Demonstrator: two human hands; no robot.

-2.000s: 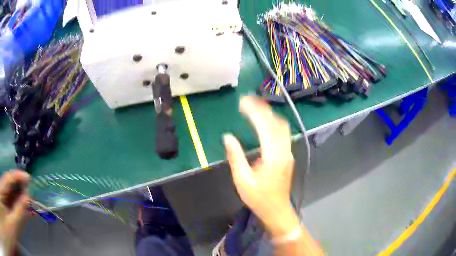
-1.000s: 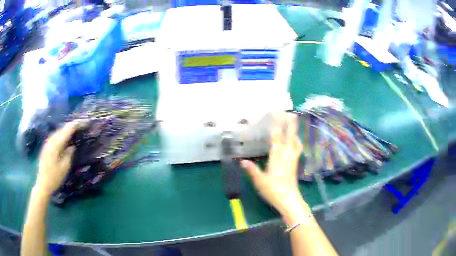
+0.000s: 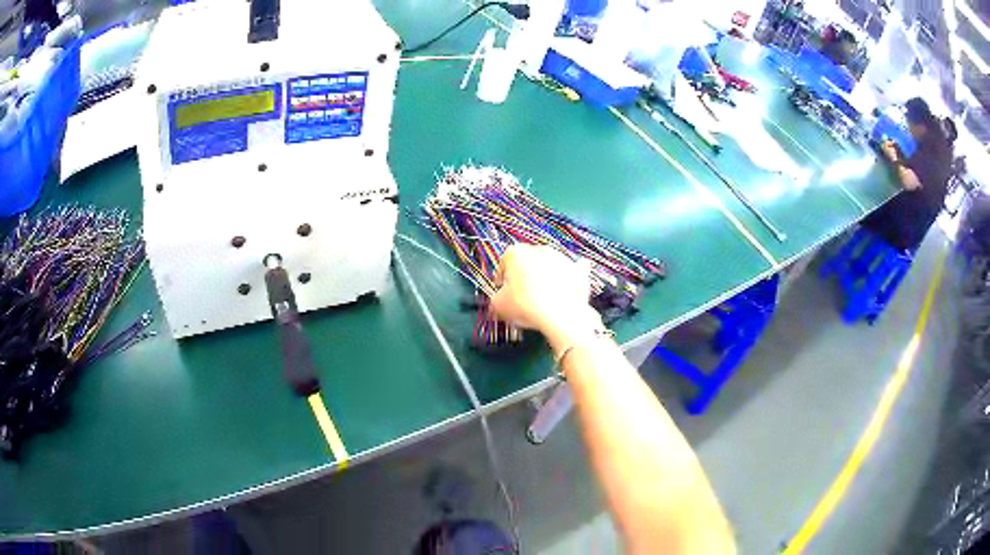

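Observation:
My right hand (image 3: 543, 287) is on the right harness pile (image 3: 494, 211), over the wires near their black housings. Its fingertips point down among the wires; whether they grip a harness cannot be told. My left hand is out of the picture. The white wire-twisting machine (image 3: 206, 201) stands left of the pile, and its black twisting head (image 3: 293, 341) projects toward me with nothing seen in it.
The left harness pile (image 3: 71, 271) lies at the left edge, with a blue bin (image 3: 38, 130) behind it. A grey machine cable (image 3: 445, 336) hangs over the table edge. A person (image 3: 923, 173) sits far right near blue stools (image 3: 868, 271).
My right hand has moved from in front of the machine onto the right pile. My left hand, earlier at the left pile, has left the picture. The view has turned right.

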